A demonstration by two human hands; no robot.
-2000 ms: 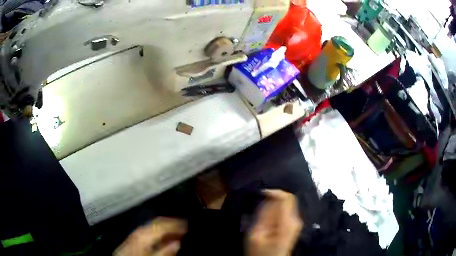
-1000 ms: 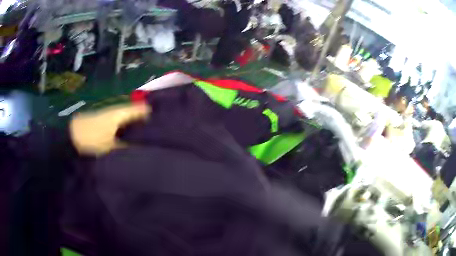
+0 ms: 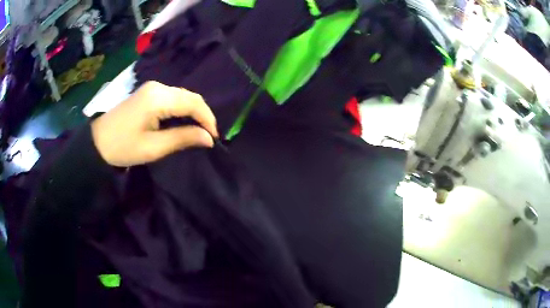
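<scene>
Dark purple-black garment cloth [image 3: 313, 204] is heaped and spread across the middle, its right part smooth beside the machine's needle area. My left hand [image 3: 154, 126], in a black sleeve, pinches a cloth edge between thumb and fingers, near the lower end of a thin green strip [image 3: 242, 120]. A bright green insert [image 3: 307, 57] lies above it. A small red piece [image 3: 354, 117] shows at the cloth's right edge. A tiny tan patch at the bottom edge may be my right hand; too little shows to tell.
The off-white sewing machine head [image 3: 506, 144] stands at right, its presser foot area [image 3: 422, 177] close to the cloth. The cream machine bed [image 3: 464, 225] lies below it. Racks and yellowish cloth [image 3: 81, 75] are on green flooring at upper left.
The view has swung and the machine's needle area shows at right again. The garment's green parts sit higher in view. My left hand appears further right and sharper, gripping the cloth.
</scene>
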